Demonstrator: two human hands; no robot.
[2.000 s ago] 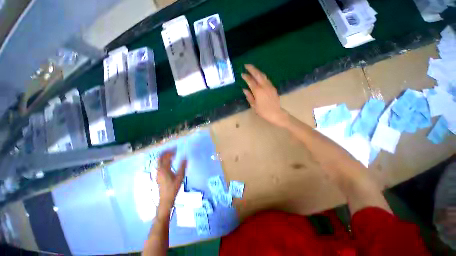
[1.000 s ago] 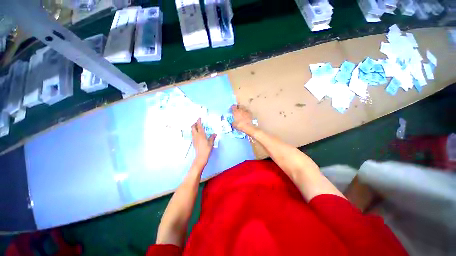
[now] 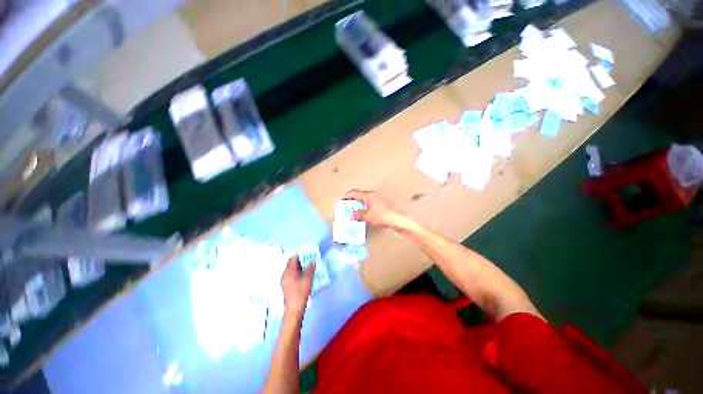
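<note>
My right hand holds a small stack of white leaflets over the seam between the blue sheet and the cardboard. My left hand is on the blue sheet, its fingers on a pale printed leaflet. White leaflets lie in a bright, glaring heap left of it. Small blue leaflets lie just below my right hand, blurred.
The green conveyor carries clear packages in pairs and groups. More white and blue leaflets lie on the cardboard bench cover. A grey metal bar crosses at left. A red stool stands right.
Both hands have moved from the conveyor side to the leaflets. White leaflets are now in my right hand. The packages have shifted along the belt, and the head view has turned.
</note>
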